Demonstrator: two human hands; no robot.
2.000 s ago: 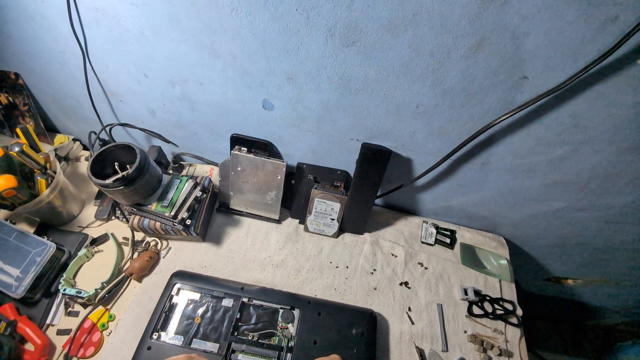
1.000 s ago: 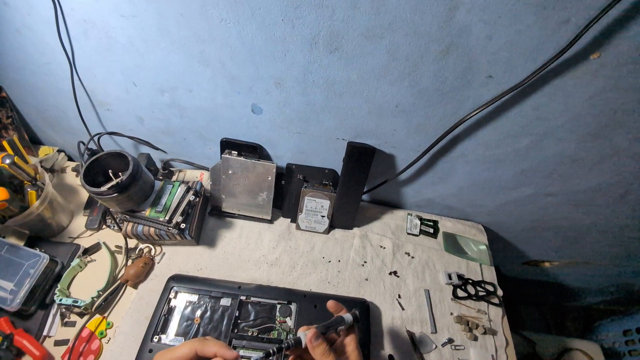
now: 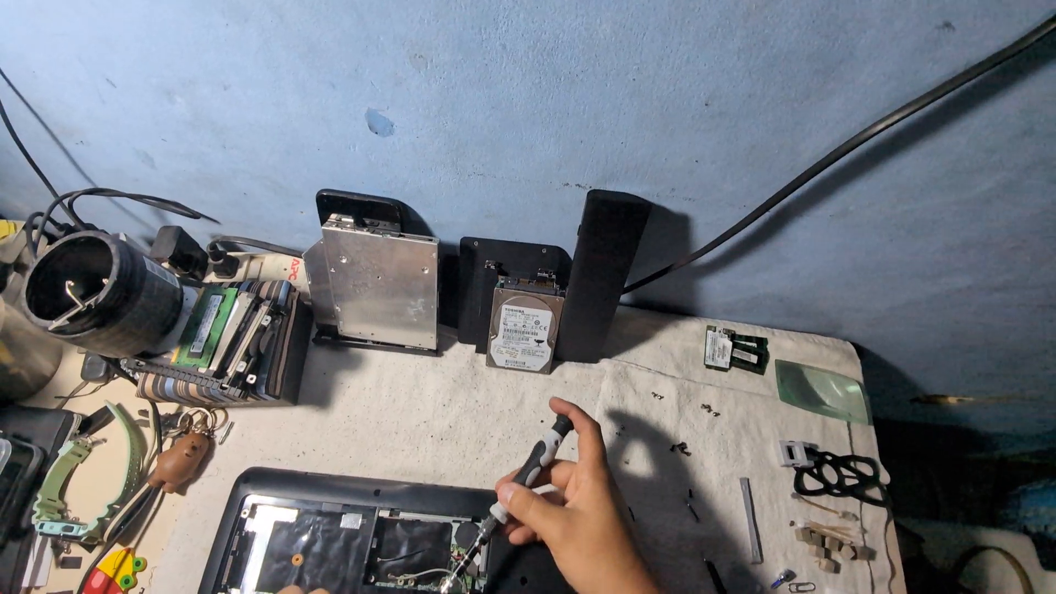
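A black laptop base [image 3: 330, 487] lies underside up at the bottom edge, its inner parts exposed. My right hand [image 3: 569, 503] grips a grey and black screwdriver [image 3: 535, 466], one finger on its end cap, the shaft slanting down left to the open bay. Only fingertips of my left hand [image 3: 301, 589] show at the laptop's lower edge, so what it holds is hidden. Behind the laptop, a hard drive [image 3: 525, 326] and a metal optical drive [image 3: 384, 285] lean upright by the wall, near black cover panels [image 3: 606, 272].
Small screws [image 3: 681, 448] lie in groups right of my hand. Memory modules [image 3: 734, 349], a green translucent piece [image 3: 823, 392], a black cord [image 3: 841, 476] and a grey strip [image 3: 751, 520] lie farther right. At left are a black round container [image 3: 103, 289], a green watch strap [image 3: 124, 462] and a bear keychain [image 3: 181, 462].
My right hand, out of view at first and then low with the screwdriver, is now raised with the tool slanted over the bay. My left hand shows less than a second ago.
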